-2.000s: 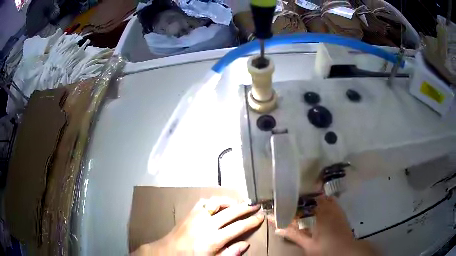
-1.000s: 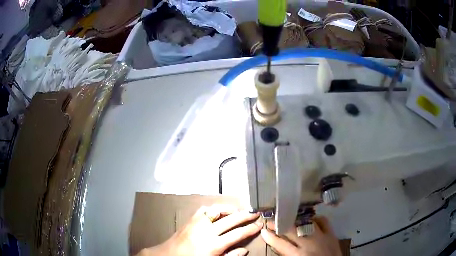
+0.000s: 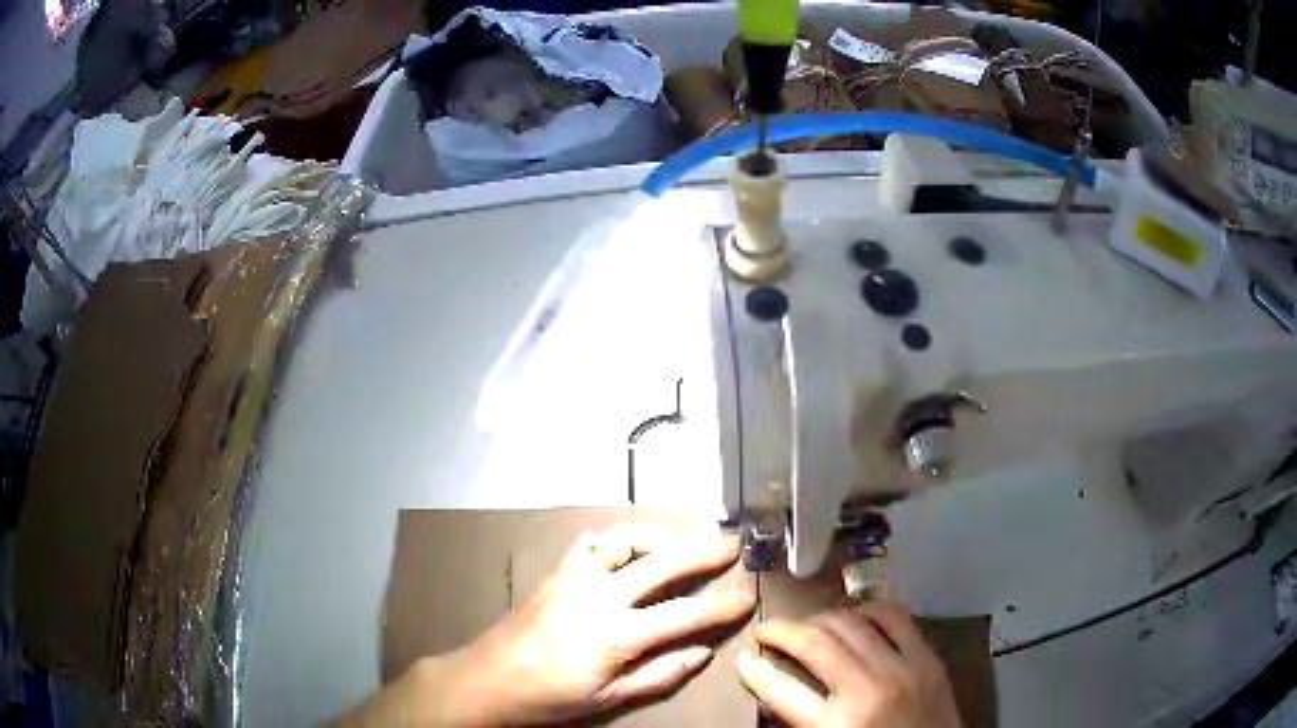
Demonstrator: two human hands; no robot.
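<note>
A flat brown garment panel lies on the white table under the left end of the sewing machine head. A seam or edge line runs toward me from the presser foot. My left hand lies flat on the panel, fingers spread, fingertips just left of the foot, a ring on one finger. My right hand rests on the cloth right of the line, fingers bent, just in front of the foot. Neither hand grips the cloth. The needle is too small to tell.
A stack of cut brown panels lies on crinkled clear plastic at the left. White cloth pieces are heaped behind it. A bin with tied bundles stands behind. A screwdriver-like green handle rises above the head.
My right hand has come out from beside the machine head and now lies lower, nearer me. My left hand stays beside the foot. The view has shifted slightly.
</note>
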